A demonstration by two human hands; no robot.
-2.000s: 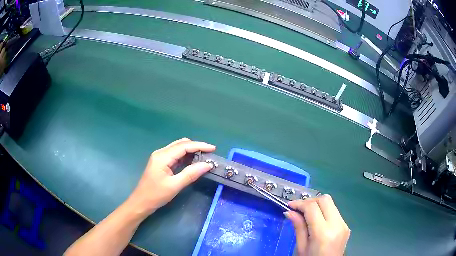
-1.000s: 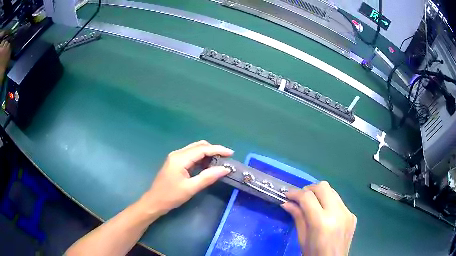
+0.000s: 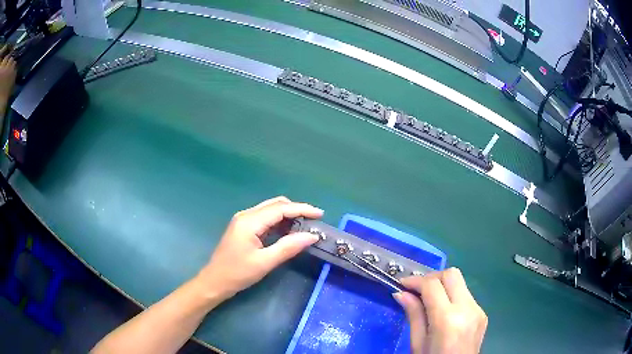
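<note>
A grey fixture bar [image 3: 357, 258] with a row of small round metal components [image 3: 370, 258] is held slanting over the blue plastic tray [image 3: 378, 236]. My left hand [image 3: 260, 238] grips the bar's left end between thumb and fingers. My right hand [image 3: 443, 304] holds thin silver tweezers [image 3: 378, 272], their tips at a component left of the bar's middle. The bar's right end is partly hidden by my right hand. Pale specks lie on the tray's floor.
Two similar bars [image 3: 332, 95] [image 3: 443, 142] lie end to end on the nearer metal rail. A white stick [image 3: 490, 144] stands by the right one. Another bar [image 3: 121, 64] lies by the black box [image 3: 48, 110]. A grey machine [image 3: 610, 169] stands right. A person's hand [image 3: 7, 72] shows far left.
The view has shifted, so the bar and tray sit further right than two seconds ago. The tweezer tips have moved left along the bar. The far-left bar has moved right, beyond the black box.
</note>
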